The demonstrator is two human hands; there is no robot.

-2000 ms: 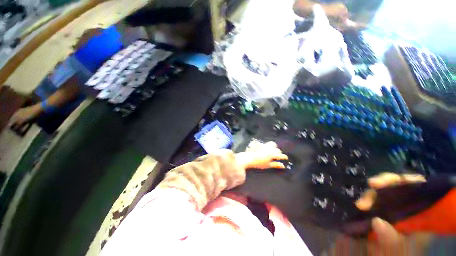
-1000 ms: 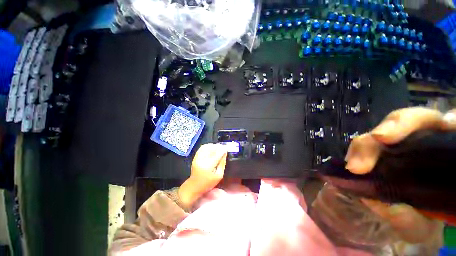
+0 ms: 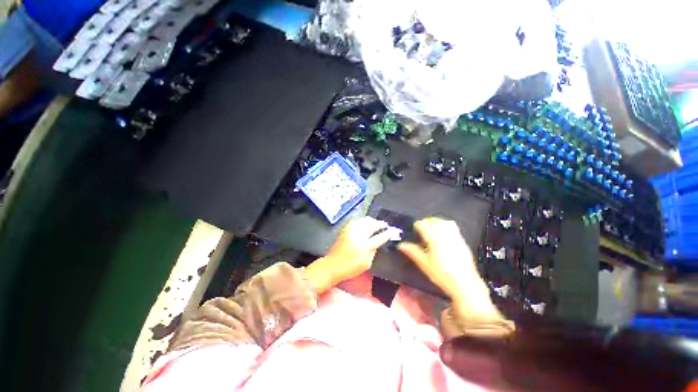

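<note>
My left hand is at bottom centre, its fingertips closed on a small white piece. My right hand is just right of it, fingers bent down at a dark housing on the mat; whether it grips anything is hidden. Black housings with shiny bits lie in rows to the right. The blue screw tray, full of tiny whitish screws, sits above my left hand. The screwdriver, blurred and dark, lies across the lower right, out of my right fingers.
Loose black parts with green pieces surround the tray. Clear plastic bags stand behind. Circuit boards fill the back right, near a cardboard box and blue crates. Pale plates lie far left, beyond the black mat. The green conveyor runs left.
My right hand has left the screwdriver and moved left to the housing beside my left hand. The screwdriver is now lower at the right. The view has also turned.
</note>
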